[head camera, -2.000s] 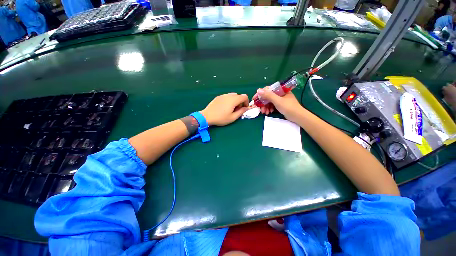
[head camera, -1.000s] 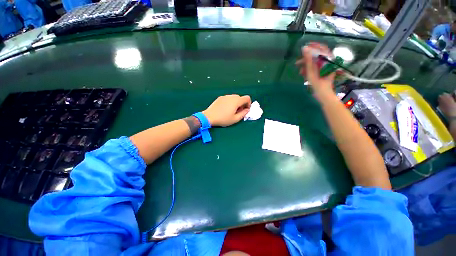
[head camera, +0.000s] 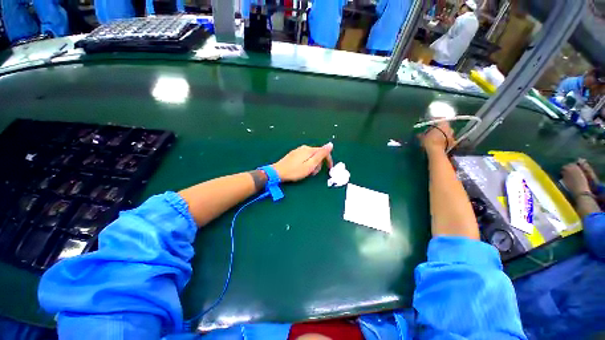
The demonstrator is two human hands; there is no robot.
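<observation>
My left hand [head camera: 305,163] lies on the green surface [head camera: 285,265], thumb and fingertips close together beside a crumpled white tissue [head camera: 339,174]. Whether it pinches a small part cannot be told. My right hand [head camera: 438,137] is stretched far forward near the foot of the metal post, small in the picture, its fingers partly hidden. The pale air hose [head camera: 468,120] loops over and beside it. The syringe cannot be made out, so its hold is unclear. A flat white paper square [head camera: 367,208] lies nearer me, right of the tissue.
Black component tray [head camera: 79,182] at left. Grey controller [head camera: 484,186] with yellow tray [head camera: 564,222] and white tube [head camera: 520,201] at right; another person's hand [head camera: 579,178] beyond. Metal post [head camera: 517,86] slants at upper right. Blue strap cord [head camera: 232,249] runs from my left wrist.
My right hand has left my left hand with the red syringe, moving right and forward to near the post; the syringe is no longer distinguishable. My left hand stays beside the tissue. The view tilts up.
</observation>
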